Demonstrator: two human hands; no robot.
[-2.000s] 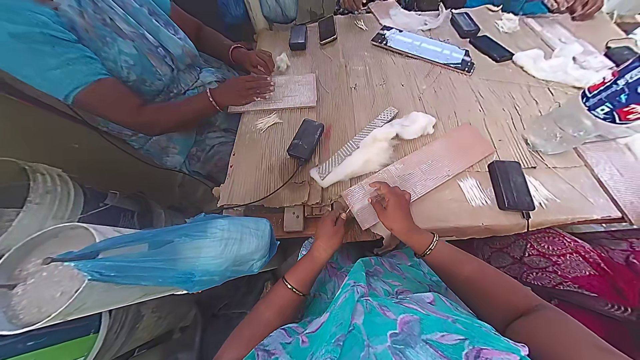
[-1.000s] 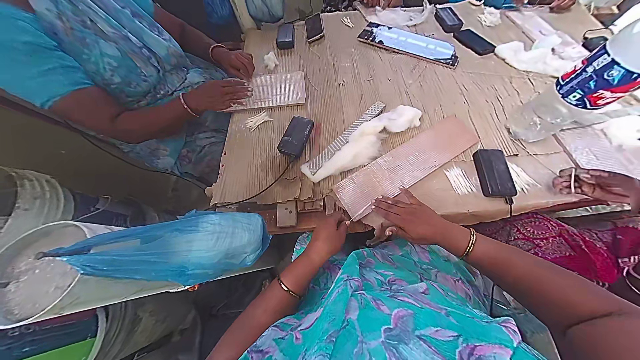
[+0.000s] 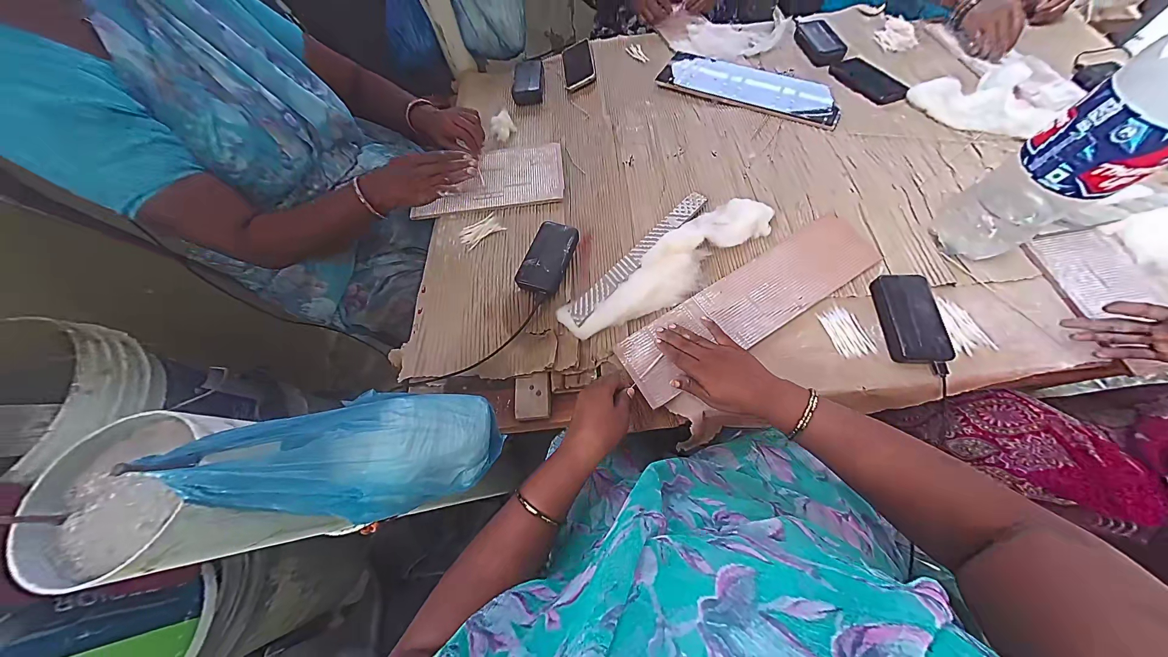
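A ribbed pinkish board (image 3: 776,283) lies slanted at the table's front edge. My right hand (image 3: 716,370) rests on its near end with fingers spread. My left hand (image 3: 602,411) is curled at the board's near left corner; whether something is between its fingers cannot be told. Just beyond the board lies a loose strip of white cotton wool (image 3: 666,274), partly over a patterned flat strip (image 3: 630,260). Thin white cotton wicks (image 3: 847,331) lie to the right of the board, next to a black box with a cable (image 3: 911,319).
Corrugated cardboard (image 3: 511,301) covers the table. A co-worker's hands (image 3: 438,160) are on another board (image 3: 516,178) at left. A plastic bottle (image 3: 1049,182) lies at right, near another person's hand (image 3: 1127,330). A bucket (image 3: 109,502) and blue plastic bag (image 3: 365,452) are at lower left.
My right hand has gone from gripping the board's near end to lying flat on it with fingers spread. Another person's hand has come into view at the right.
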